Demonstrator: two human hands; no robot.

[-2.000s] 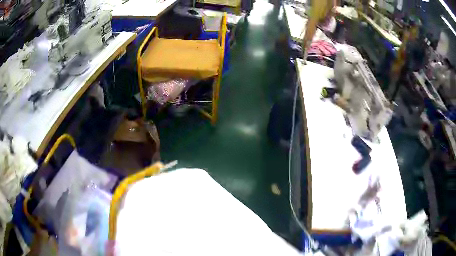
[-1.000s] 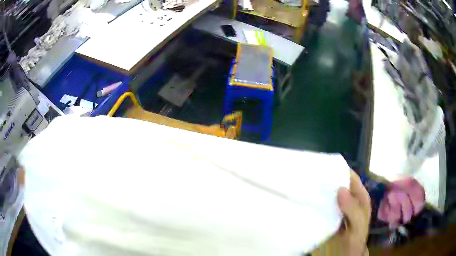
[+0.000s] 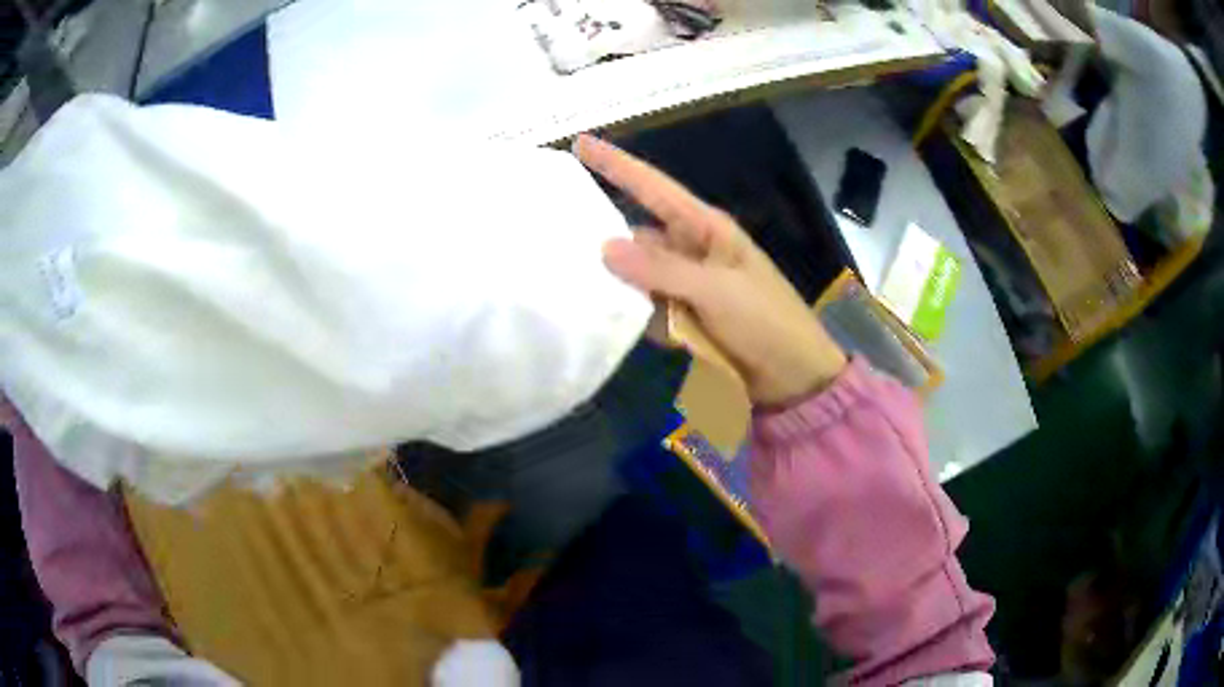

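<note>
A thick white bundle of garment pieces point(image 3: 336, 282) fills the left and middle of the view, with a small printed patch on its left part. My right hand point(image 3: 732, 289) grips the bundle's right end, thumb and index finger apart along its edge. My left hand is hidden behind or under the bundle; only the pink left sleeve point(image 3: 87, 537) shows at the lower left. The bundle is held in front of my body, over the edge of a white table point(image 3: 389, 67).
A grey side shelf point(image 3: 987, 403) at the right holds a black phone point(image 3: 860, 187) and a green and white card point(image 3: 924, 282). A yellow-framed trolley point(image 3: 1047, 215) with white cloth stands at the upper right. A stool point(image 3: 879, 329) is partly hidden behind my right arm.
The view has turned and come close to the white table and side shelf. The bundle has moved left and up in view, still held. The pink right sleeve now shows.
</note>
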